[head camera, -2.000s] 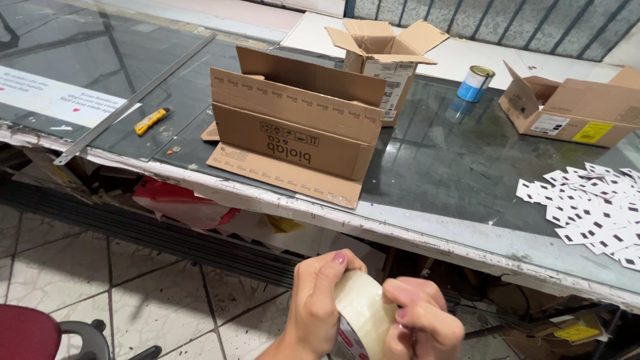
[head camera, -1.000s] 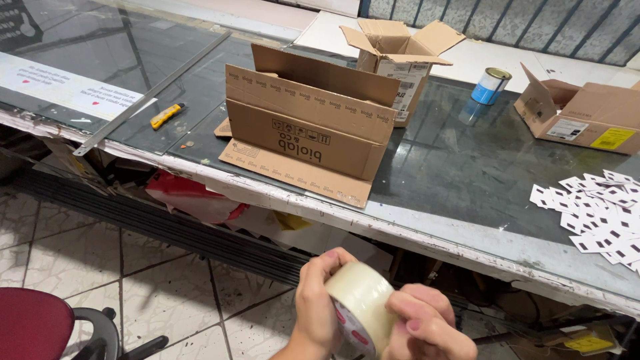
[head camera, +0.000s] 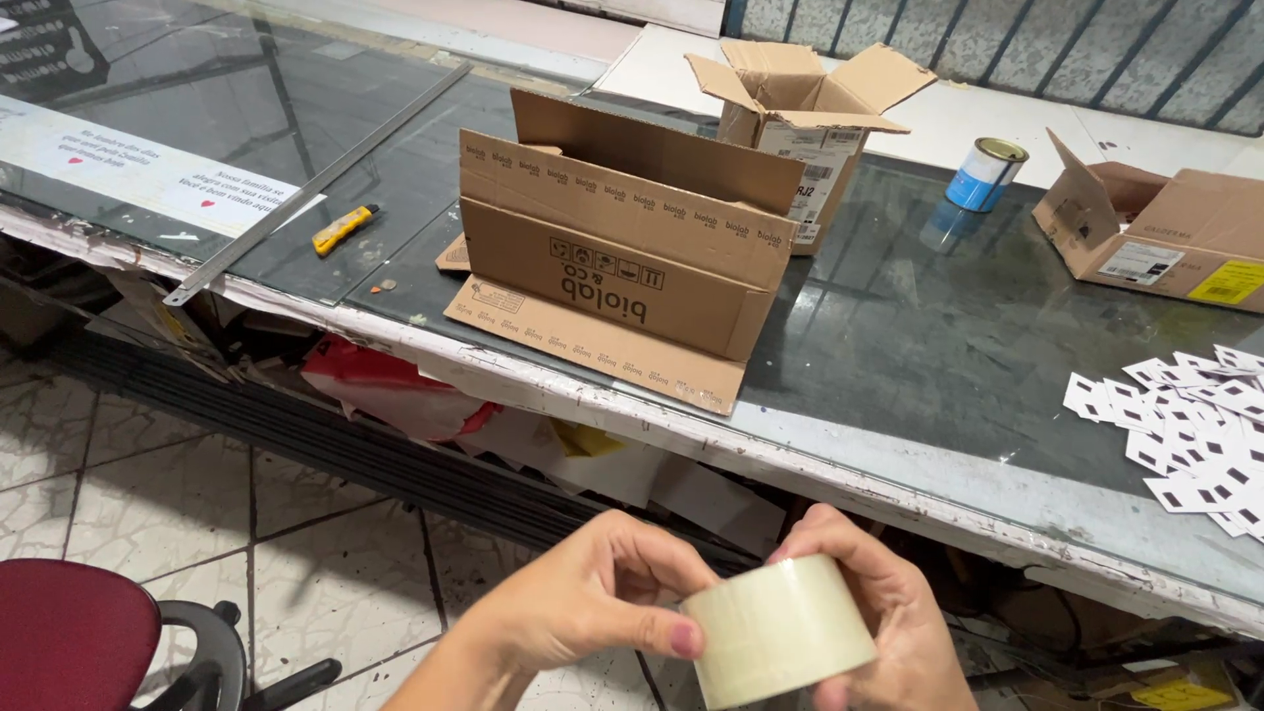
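Note:
My left hand (head camera: 602, 602) and my right hand (head camera: 874, 602) hold a wide roll of clear packing tape (head camera: 780, 632) between them, in front of the table's near edge. The left thumb and fingers pinch the roll's left side; the right fingers wrap its right side. Beyond them, on the glass-topped table, a cardboard box (head camera: 612, 262) stands with a long flap folded down toward me. Its printing appears upside down. To its left lies a yellow utility knife (head camera: 344, 230), beside a long metal ruler (head camera: 316, 188).
Behind stands an open cardboard box (head camera: 825, 148). Farther right are a blue and white can (head camera: 986, 176), another open cardboard box (head camera: 1175, 232) and a pile of white cut pieces (head camera: 1190, 434). A dark red chair (head camera: 74, 632) stands at lower left, near the table edge (head camera: 592, 400).
Both hands have turned the tape roll, so its outer face now shows more and its printed core is hidden. The left thumb now rests at the roll's left edge.

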